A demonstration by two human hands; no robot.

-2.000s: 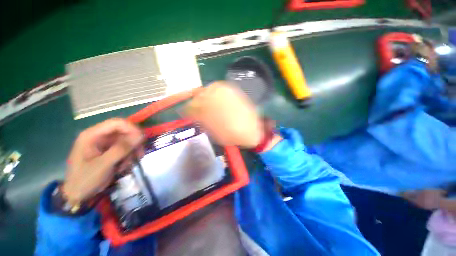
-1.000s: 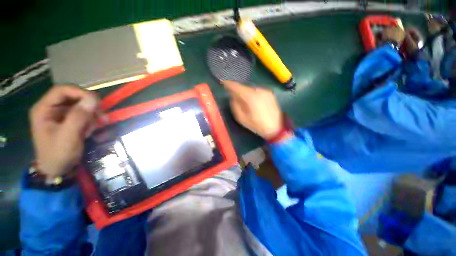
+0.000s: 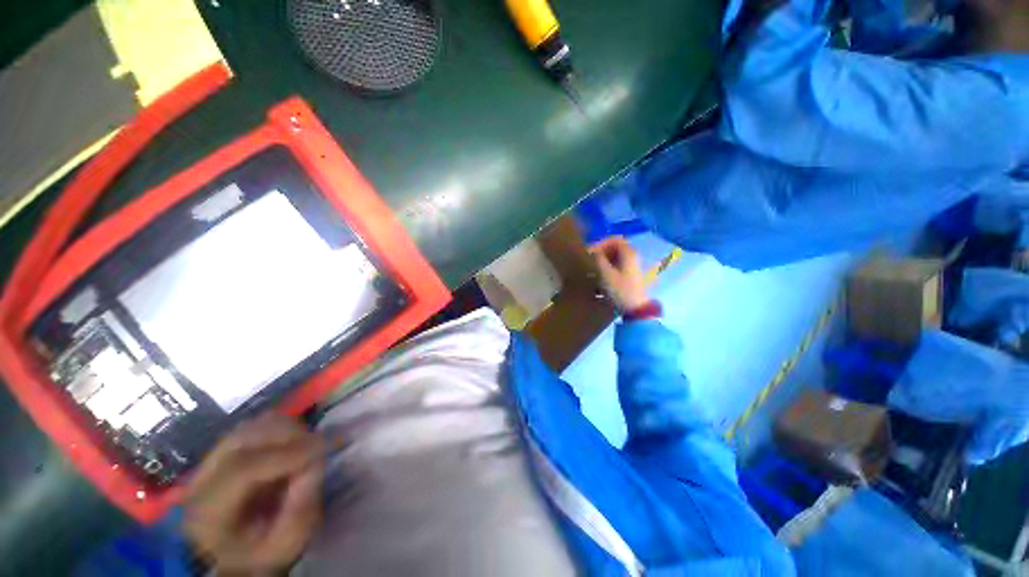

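Note:
The open-backed tablet (image 3: 251, 295) lies in its red fixture (image 3: 359, 216) on the green bench at left, its large battery glaring white and its circuit board at the lower left. My left hand (image 3: 257, 496) is blurred, fingers curled, at the fixture's lower edge near my body; I cannot tell whether it holds anything. My right hand (image 3: 619, 271) is off the bench at the right, above an open cardboard box (image 3: 575, 295), fingers bent together; whether something small is in it cannot be told.
A round black mesh-like dish (image 3: 367, 43) and a yellow electric screwdriver (image 3: 539, 28) lie behind the tablet. An adhesive sheet (image 3: 56, 90) is at the upper left. A person in a blue smock (image 3: 835, 147) is at the right. Brown boxes (image 3: 833, 434) stand beyond the bench edge.
My right hand has moved from beside the mesh dish to over the box past the bench edge. My left hand has moved from the fixture's upper left to its lower edge. The view has shifted right and down.

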